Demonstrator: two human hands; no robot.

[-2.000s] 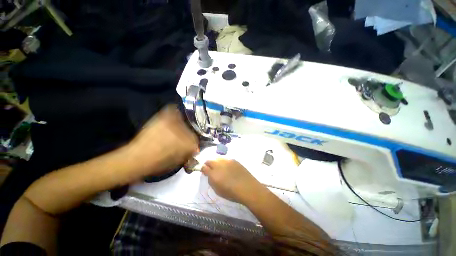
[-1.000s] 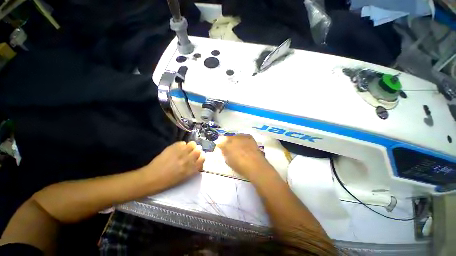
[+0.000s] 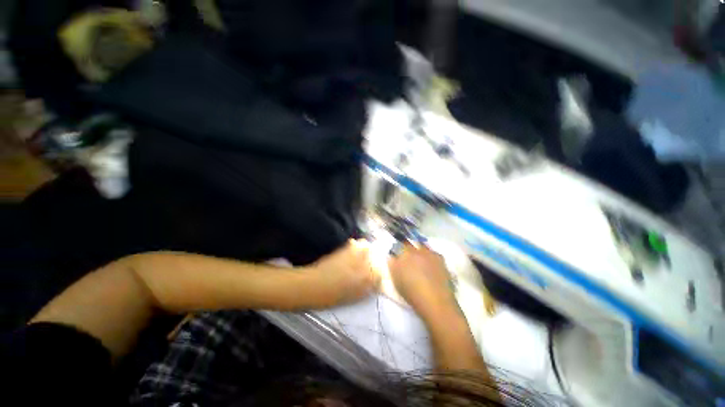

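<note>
The frame is blurred. The white sewing machine (image 3: pixel 509 199) with its blue stripe runs from the centre to the lower right. My left hand (image 3: pixel 350 273) is at the front left of the lit presser foot and needle area (image 3: pixel 395 232), fingers bent together. My right hand (image 3: pixel 421 274) is just to its right, fingertips close to the presser foot. What either hand pinches cannot be made out in the blur and glare. The black cloth (image 3: pixel 230 167) spreads left of and behind the machine's left end.
A green bobbin part (image 3: pixel 657 242) sits on the machine head. The dark control panel (image 3: pixel 676 366) is at lower right. Pale blue sheets (image 3: pixel 676 103) and a clear plastic bag (image 3: pixel 574 115) lie beyond. A yellowish roll (image 3: pixel 103 44) is at upper left. Loose threads lie on the table (image 3: pixel 389 334).
My left hand has come from a blurred raised position beside the needle to the front of the presser foot. My right hand has moved up beside it. The view has turned, tilting the machine.
</note>
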